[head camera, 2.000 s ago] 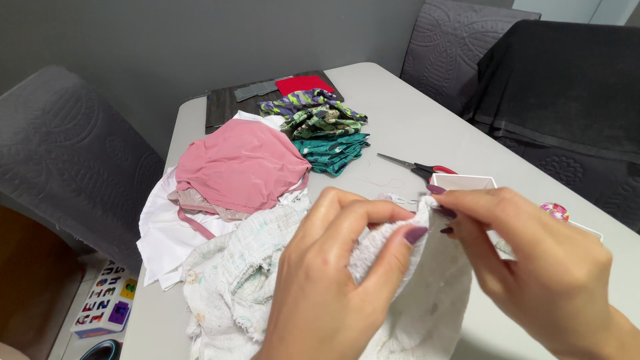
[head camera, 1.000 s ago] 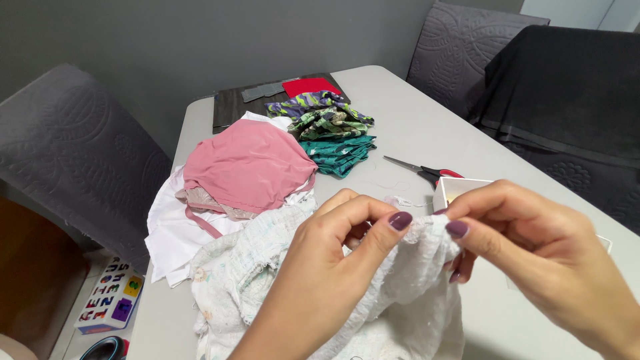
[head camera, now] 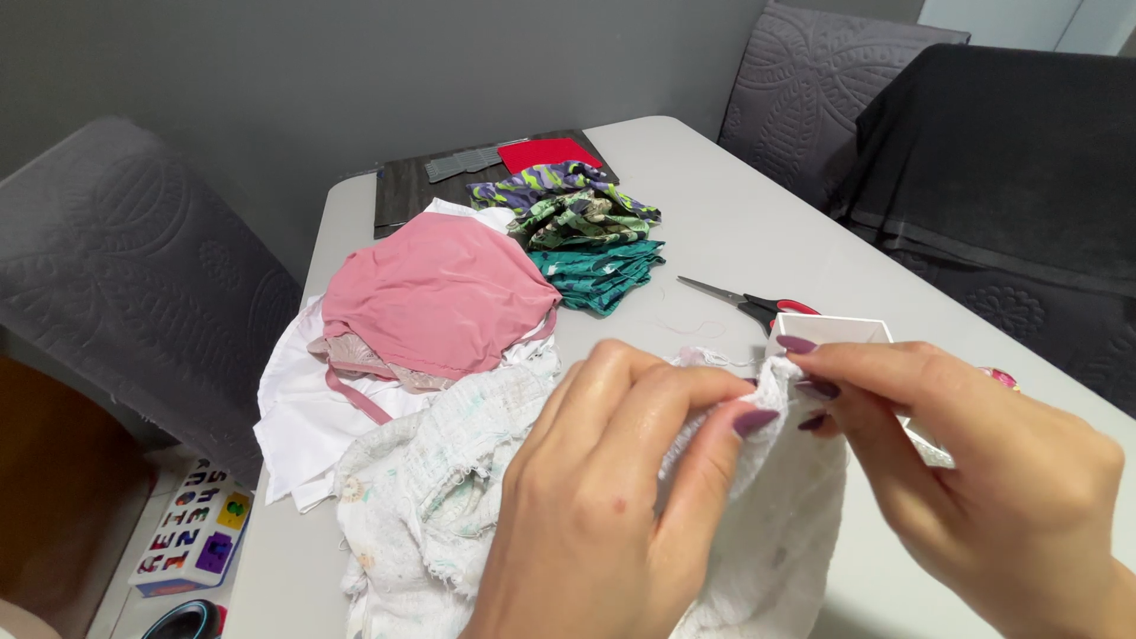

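My left hand [head camera: 621,497] pinches the bunched edge of a white gauze cloth [head camera: 781,524] between thumb and fingers. Close beside it, my right hand [head camera: 967,444] grips the same edge at its fingertips. Whether a needle is held there cannot be seen. The cloth hangs below both hands, and more crinkled white cloth with a faint print [head camera: 417,515] lies to the left. Behind my hands are scissors [head camera: 754,302] with black and red handles, beside a white open box [head camera: 834,328] that my right hand partly hides. Loose thread lies near the scissors.
A pink garment [head camera: 444,293] lies on white fabric [head camera: 302,426] at the left. Folded teal fabric [head camera: 603,275] and camouflage-patterned fabric [head camera: 586,217] sit behind, near a red piece [head camera: 546,155] on a dark board [head camera: 408,182]. Padded chairs [head camera: 133,266] flank the table [head camera: 710,195].
One second ago my hands were spread a little along the gathered edge; now the fingertips are closer together and the edge is bunched upright between them. The scissors and fabric piles have stayed put.
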